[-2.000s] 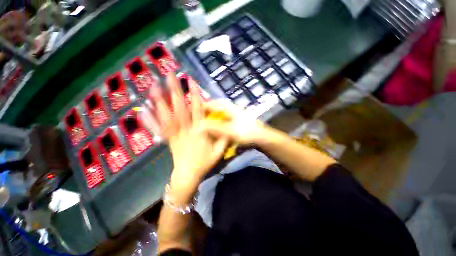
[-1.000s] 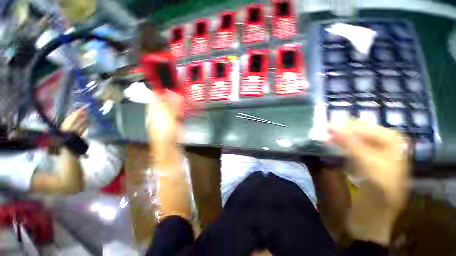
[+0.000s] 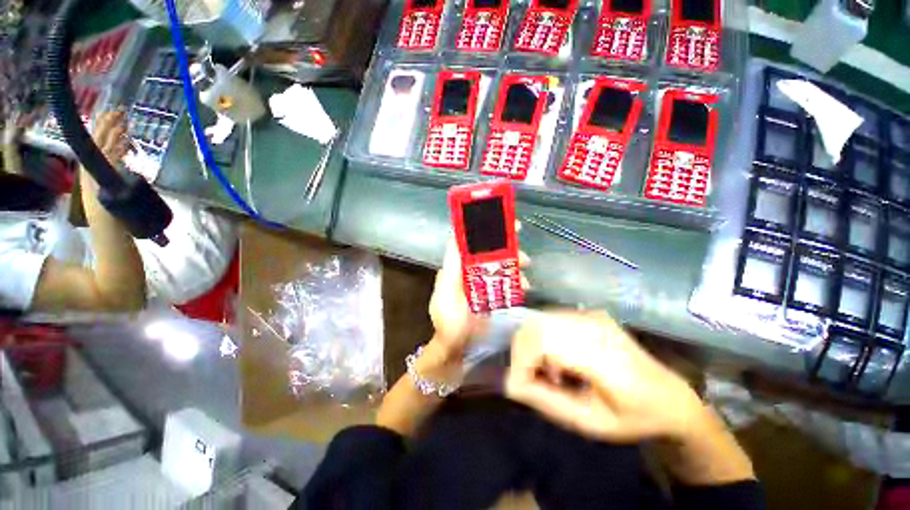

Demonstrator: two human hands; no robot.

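My left hand (image 3: 451, 307) holds a red keypad phone (image 3: 488, 249) upright, screen up, over the bench's front edge. My right hand (image 3: 589, 374) is just right of and below the phone, fingers curled together and slightly blurred. Something pale and thin shows between the hands at the phone's lower end; whether my right fingers grip it is unclear. The clear phone tray (image 3: 369, 149) behind holds two rows of red phones; its front left pocket shows a white shape without a phone. The lens tray (image 3: 758, 189) with black-edged squares lies at the right.
Tweezers (image 3: 579, 242) lie before the phone tray; another thin tool (image 3: 320, 171) lies left. White paper (image 3: 824, 112) rests on the lens tray. A whitish bottle (image 3: 834, 32) stands behind. A box (image 3: 261, 371) below holds clear film. A neighbouring person's arm (image 3: 88, 261), black hose and blue cable are left.
The view has swung. My left hand has brought the phone from the tray's left side to in front of me. My right hand has moved from the lens tray to beside the phone.
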